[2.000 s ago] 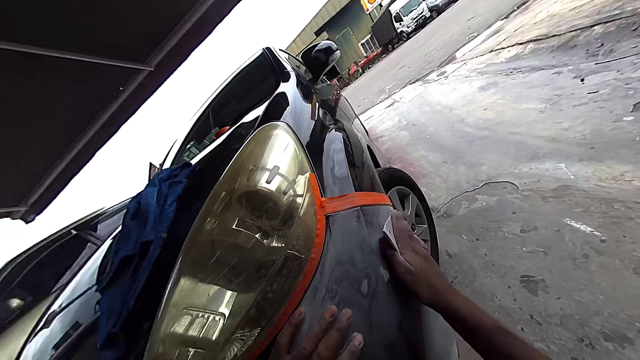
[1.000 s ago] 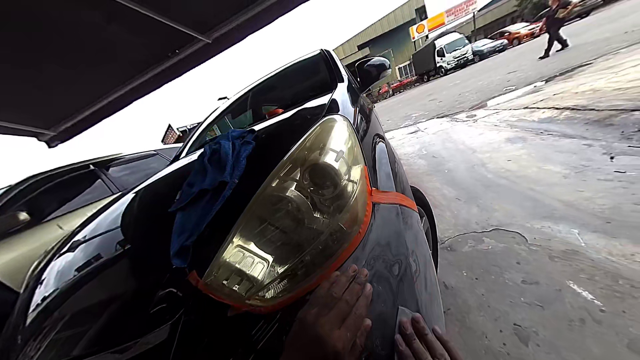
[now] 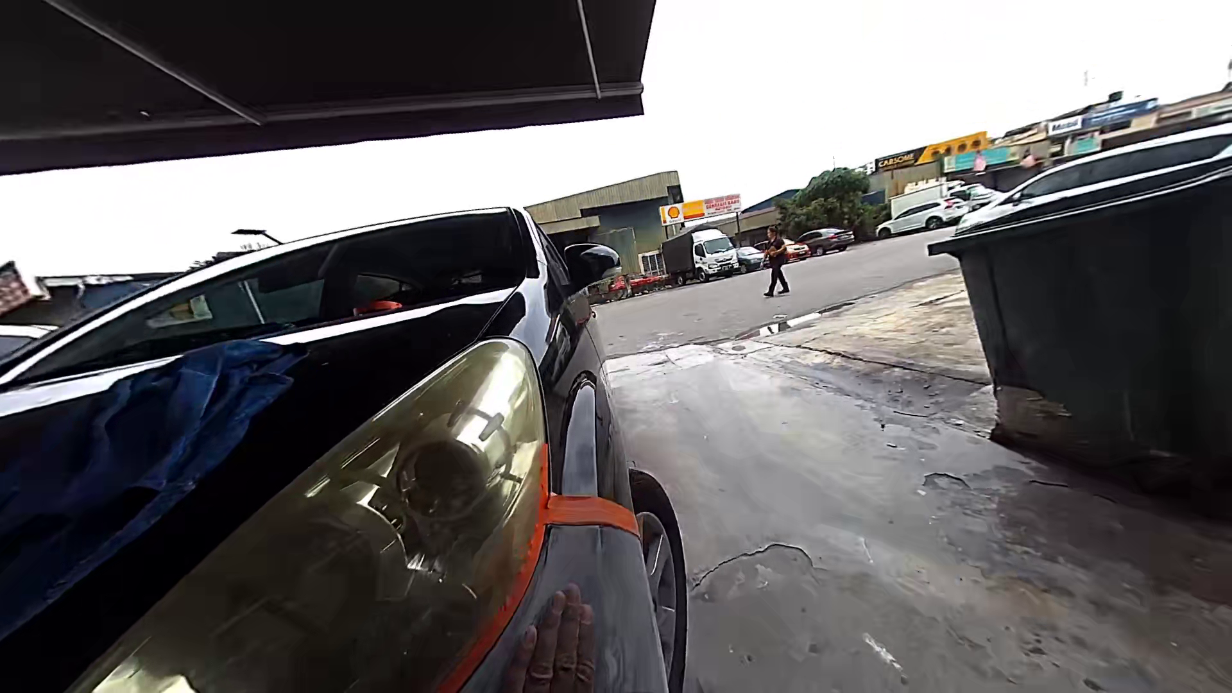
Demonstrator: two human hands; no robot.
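Note:
The clouded, yellowed headlight of a black car fills the lower left middle. Orange masking tape runs along its outer edge and across the fender to the wheel arch. My left hand lies flat on the dull grey painted bumper corner, just below the tape strip; its fingers point up and the palm is cut off by the bottom edge. No object shows in it. My right hand is out of view. A crumpled blue cloth rests on the hood at the left.
The front wheel stands right of the bumper on wet, cracked concrete. A large dark bin is at the right. A person walks on the road, near a parked truck. A dark canopy hangs overhead.
My right hand, on the bumper a second ago and holding a light sheet by the tape earlier, has left view. My left hand stays on the bumper. The view has levelled and turned right.

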